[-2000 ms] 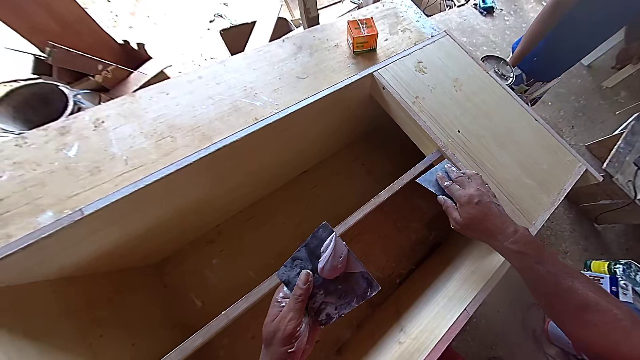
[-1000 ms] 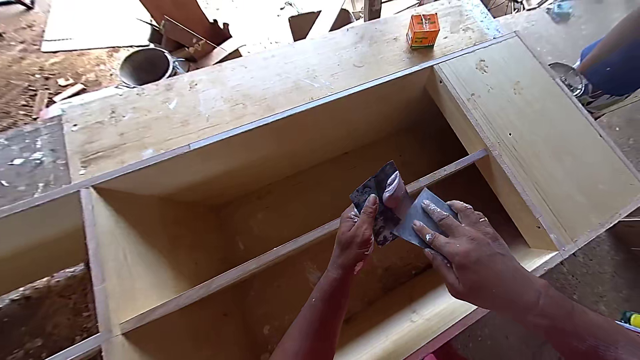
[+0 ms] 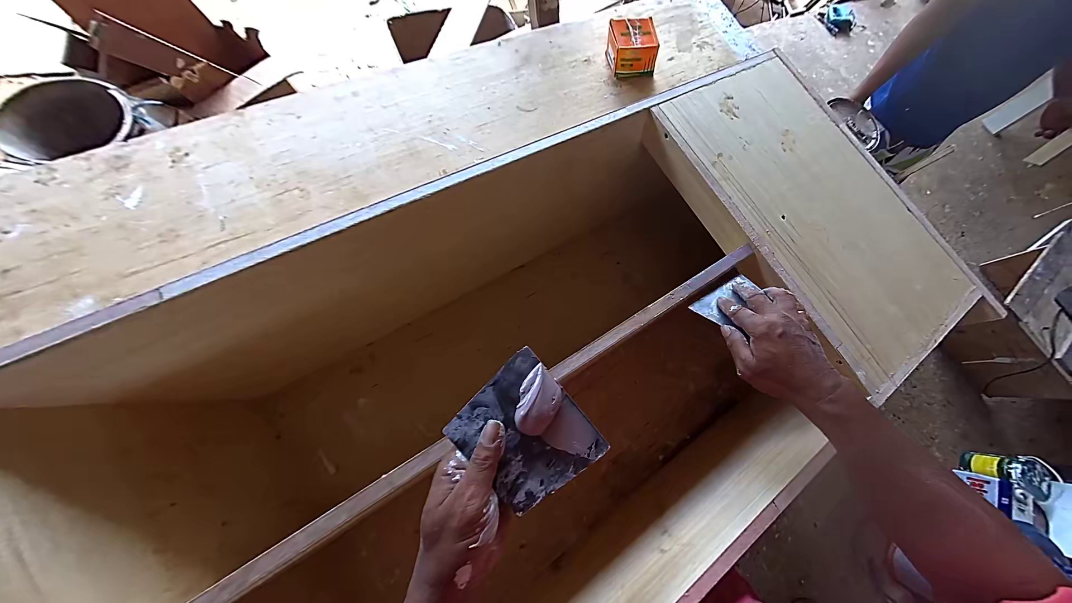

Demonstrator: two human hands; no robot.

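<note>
My left hand [image 3: 465, 502] holds a dark square plate [image 3: 528, 435] by its edge, thumb on top; a lump of pinkish filler paste [image 3: 540, 400] sits on it. With my right hand [image 3: 775, 339] I grip a thin metal filler scraper [image 3: 722, 300] close to the far end of a narrow wooden rail [image 3: 649, 314]. The rail spans the open inside of a wooden cabinet carcass [image 3: 402, 201] and meets its divider near the scraper. My left hand and the plate are above the rail, hiding part of it. Paste smears my fingers.
On the wooden board behind stands a small orange box [image 3: 633, 47]. A metal bucket [image 3: 63, 117] is at the upper left. At the upper right, another person's arm [image 3: 900, 46] reaches near a round can [image 3: 858, 124]. Bottles and containers [image 3: 1009, 481] lie at the lower right.
One second ago the scraper was at the plate in front of me. My right hand has since moved away to the right, to the rail's far end. The view has shifted.
</note>
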